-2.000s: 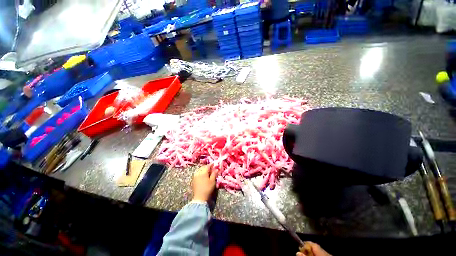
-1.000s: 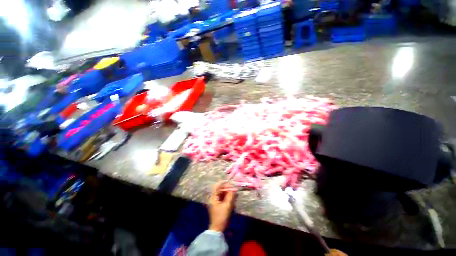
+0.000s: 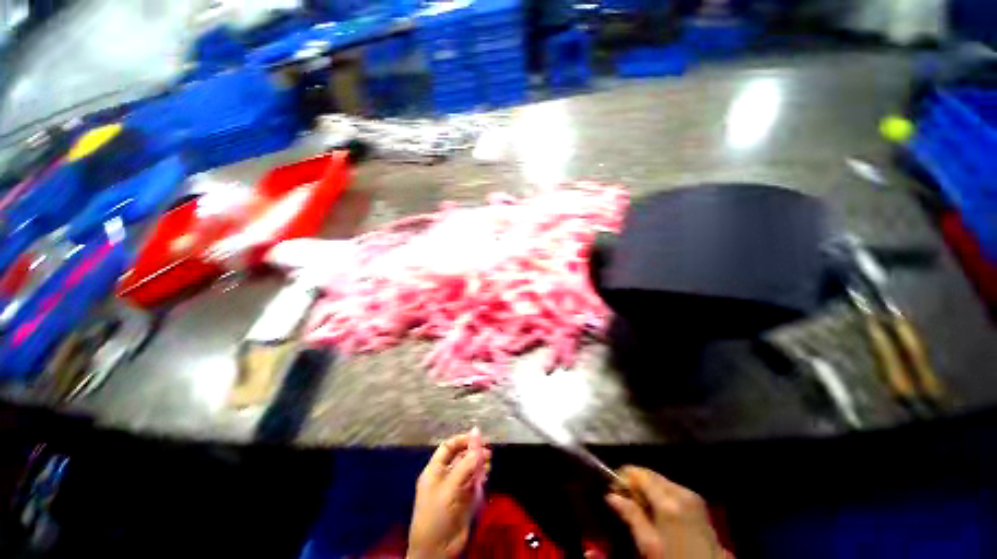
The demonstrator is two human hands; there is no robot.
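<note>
A large loose heap of pink moulded parts (image 3: 470, 278) lies on the speckled bench in front of me. My left hand (image 3: 450, 494) is just below the bench edge, with a slim pink moulded part (image 3: 478, 453) pinched upright in its fingertips. My right hand (image 3: 661, 511) grips the wooden handle of a soldering iron (image 3: 569, 442) at the bottom centre-right. Its thin shaft points up and left over the bench edge, in front of the heap. The iron's tip is blurred and apart from the held part.
A black fan (image 3: 716, 251) stands right of the heap. Two spare irons (image 3: 899, 355) and a whitish tool (image 3: 836, 391) lie beyond it. A phone (image 3: 295, 395), cardboard (image 3: 260, 375) and red tray (image 3: 164, 262) lie left. A blue tub (image 3: 355, 508) is below the edge.
My left hand has drawn back from the heap to below the bench edge with a pink part. The iron and my right hand have come closer to it. The whole view has shifted.
</note>
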